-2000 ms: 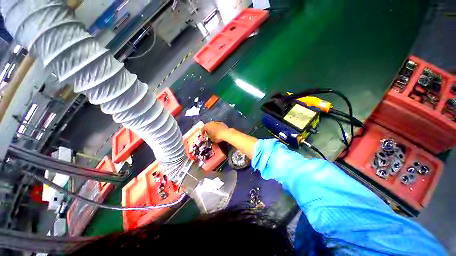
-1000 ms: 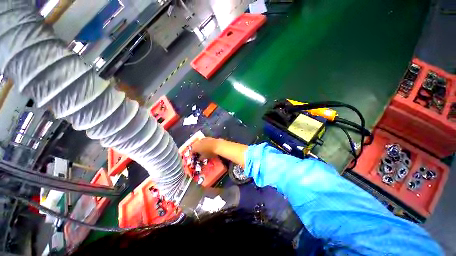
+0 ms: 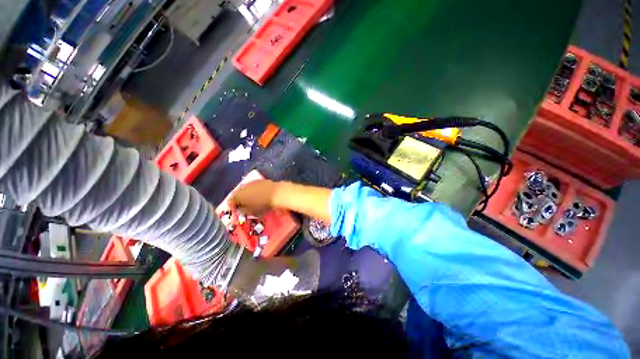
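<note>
My right hand (image 3: 254, 198), at the end of a blue sleeve, reaches into the upper left part of a salmon-red tray (image 3: 282, 228). Small black, white and silver modules (image 3: 247, 230) lie loosely in this tray, beside and under my fingers. My fingertips point down and are partly hidden, so I cannot tell whether they hold a part. My left hand is not in view. Dark hair covers the bottom edge of the picture.
A ribbed hose (image 3: 133, 186) and its translucent hood (image 3: 298, 270) stand left and below. A soldering station (image 3: 382, 158) with a yellow sponge (image 3: 415, 163) stands right. Farther right, a tray of rings (image 3: 491, 203) lies beside stacked trays (image 3: 561, 144). A round pot (image 3: 319, 231) sits near my wrist.
The camera view has shifted, so the bench things appear farther left and higher. My right hand stays in the module tray, and the modules under it look fewer or more spread.
</note>
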